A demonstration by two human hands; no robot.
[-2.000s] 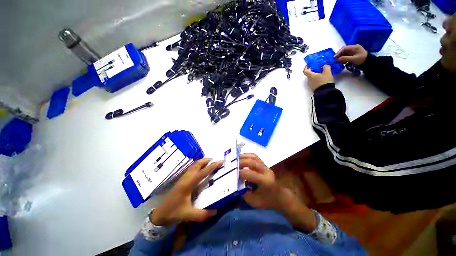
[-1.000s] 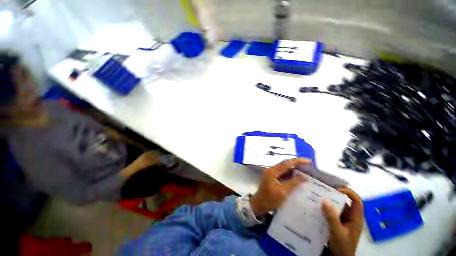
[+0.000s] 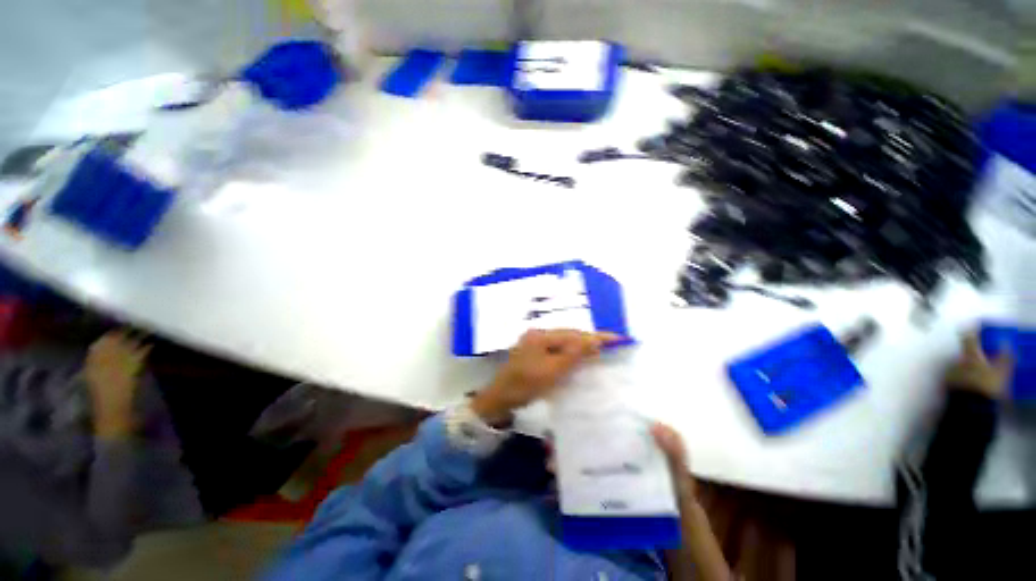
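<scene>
A white printed sleeve (image 3: 613, 460) with a blue lower end is upright before my body, its small-text side showing. My right hand (image 3: 673, 454) is shut on its right edge, mostly hidden behind it. My left hand (image 3: 543, 365) is at the sleeve's top, fingers reaching right over a blue edge; blur hides whether it grips. The stack of printed sleeves (image 3: 532, 309) lies just beyond my left hand. A blue insert tray (image 3: 793, 377) lies to the right, with a black cable (image 3: 860, 334) at its upper corner.
A black cable pile (image 3: 824, 176) is at the back right. A second printed stack (image 3: 562, 82) stands by the wall. A single cable (image 3: 528, 170) lies mid-table. Blue trays (image 3: 111, 199) and clear bags (image 3: 233, 153) are at the left. Other people's hands show at left (image 3: 116, 369) and right (image 3: 979, 369).
The view has swung left, then slightly back right. The sleeve has turned from its cable-picture face to its text side and is now more upright. My left hand has moved to its top.
</scene>
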